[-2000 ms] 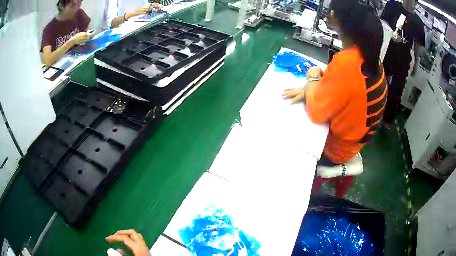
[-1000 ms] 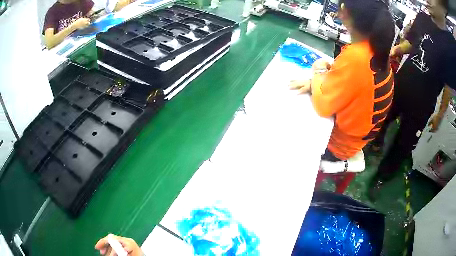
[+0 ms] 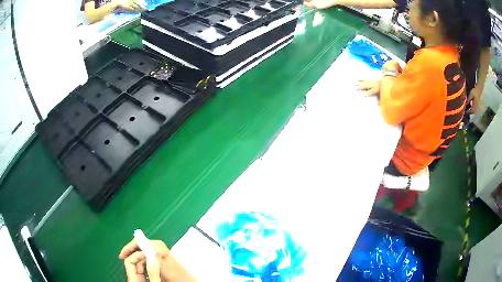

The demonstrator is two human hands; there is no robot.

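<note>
My left hand (image 3: 151, 261) is at the bottom left, cut off by the lower edge, over the near part of the green belt (image 3: 231, 118). Its fingers are apart and bent, and one wears a white finger cot. I see no part held in it. My right hand is not in view. A crumpled pile of blue film (image 3: 261, 248) lies on the white bench cover (image 3: 297, 182), to the right of my hand.
Black blister trays (image 3: 115, 118) lie tilted on the belt at left, against a taller tray stack (image 3: 220, 27) with white layers. A bin of blue film (image 3: 388, 259) is at lower right. A person in orange (image 3: 421, 104) sits beyond it.
The view has shifted, so trays and bench appear further right or higher. My left hand has come further into view, its cot-covered finger now pointing up.
</note>
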